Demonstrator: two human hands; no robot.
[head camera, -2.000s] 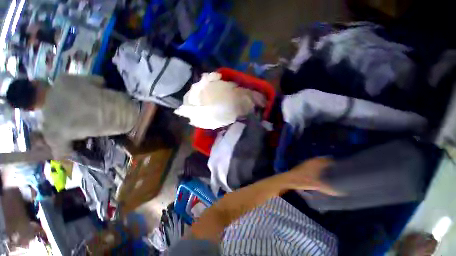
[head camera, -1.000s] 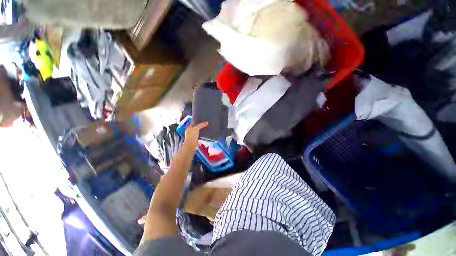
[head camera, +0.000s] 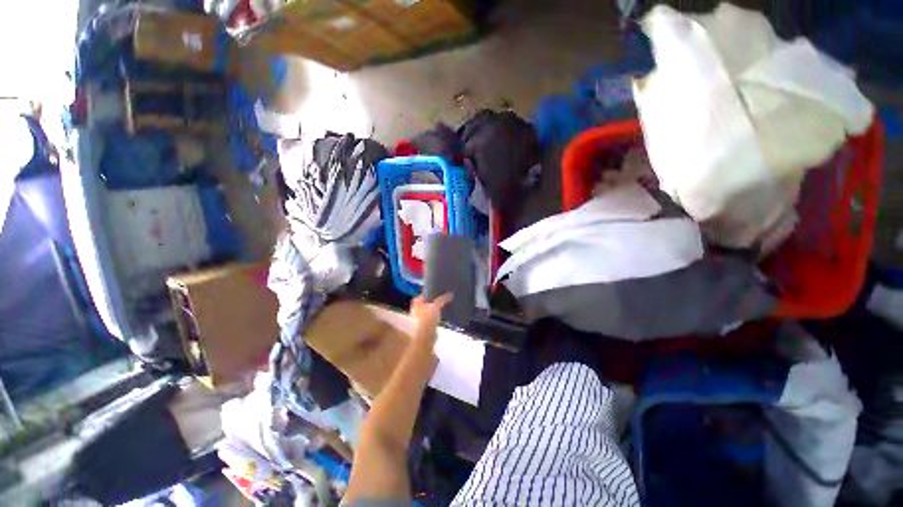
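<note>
My left hand (head camera: 429, 311) reaches out from the bottom edge, thumb towards the right. It grips the near end of a dark grey, flat fabric piece (head camera: 451, 269). The grey piece is over the near right part of a light blue plastic basket (head camera: 389, 217). Whether it touches the basket I cannot tell. Inside the basket are a smaller red-and-white container and pale scraps. My right hand is not in view.
Red basket (head camera: 863, 243) with cream fabric at right; white and grey panels (head camera: 614, 262) beside it. Dark blue crate (head camera: 658, 400) at lower right. Striped cloth (head camera: 554, 441) on my lap. Cardboard (head camera: 361, 347) and heaped striped fabric (head camera: 342, 193) at left.
My left hand has left the dark blue crate and moved across to the small light blue basket, carrying the grey piece. The view has turned, shifting the red basket to the right.
</note>
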